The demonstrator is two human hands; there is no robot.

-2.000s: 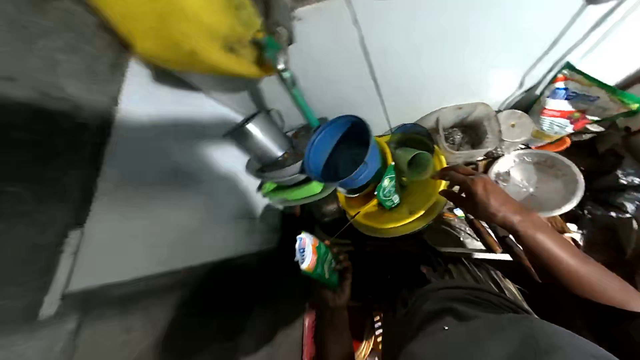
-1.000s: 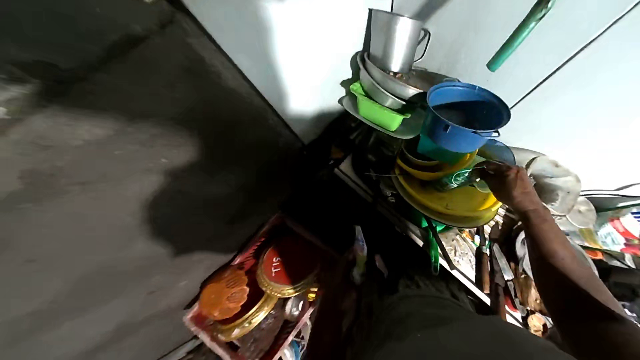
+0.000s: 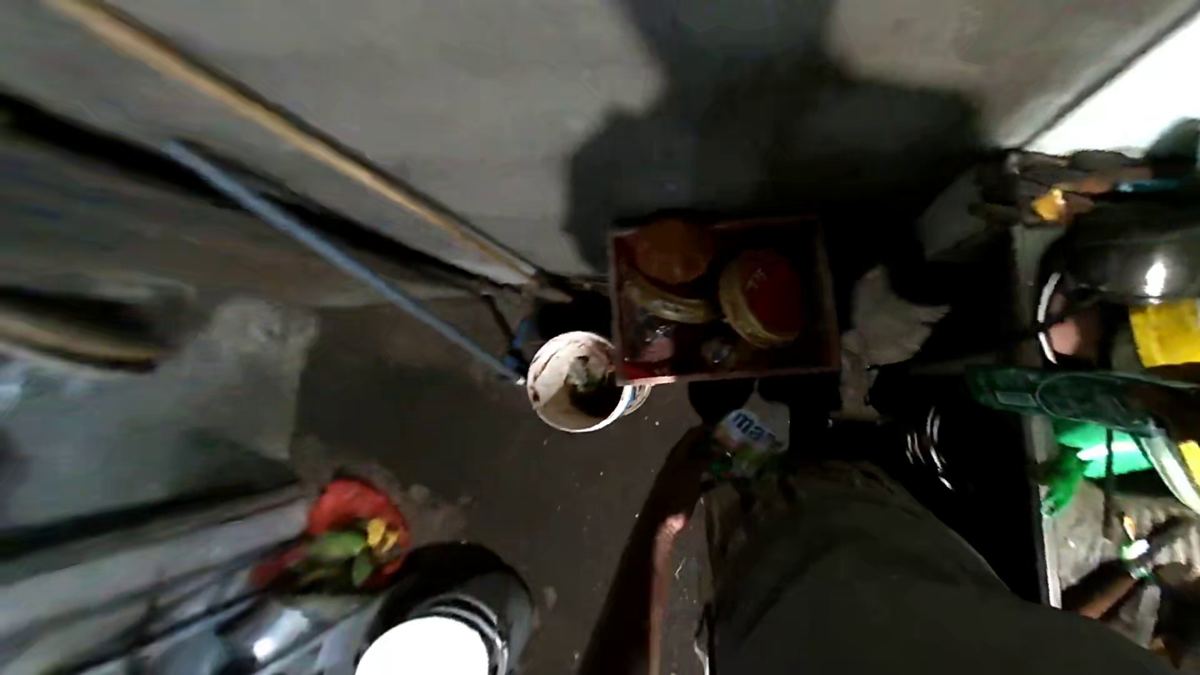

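My left hand (image 3: 698, 459), dim and partly in shadow, reaches up from the bottom centre. Its fingers are around a small white and green packet (image 3: 753, 429) that bears writing, just below a red-edged crate (image 3: 827, 291). Inside the crate lie a jar with a red lid (image 3: 764, 292), an orange lidded container (image 3: 673, 251) and some clear items. A white bucket (image 3: 574, 382) with dark and green matter inside stands at the crate's lower left corner. My right hand is out of view.
A long wooden pole (image 3: 309, 141) and a bluish rod (image 3: 347, 262) slant across the upper left. Lower left are a red bag (image 3: 356, 511) with green leaves and a white-topped container (image 3: 427, 647). A dark green object (image 3: 1069, 394) and cluttered kitchenware line the right edge.
The view has swung far to the left, away from the stacked dishes. My right hand, earlier at the yellow basin, is out of view. The white bucket has come into view.
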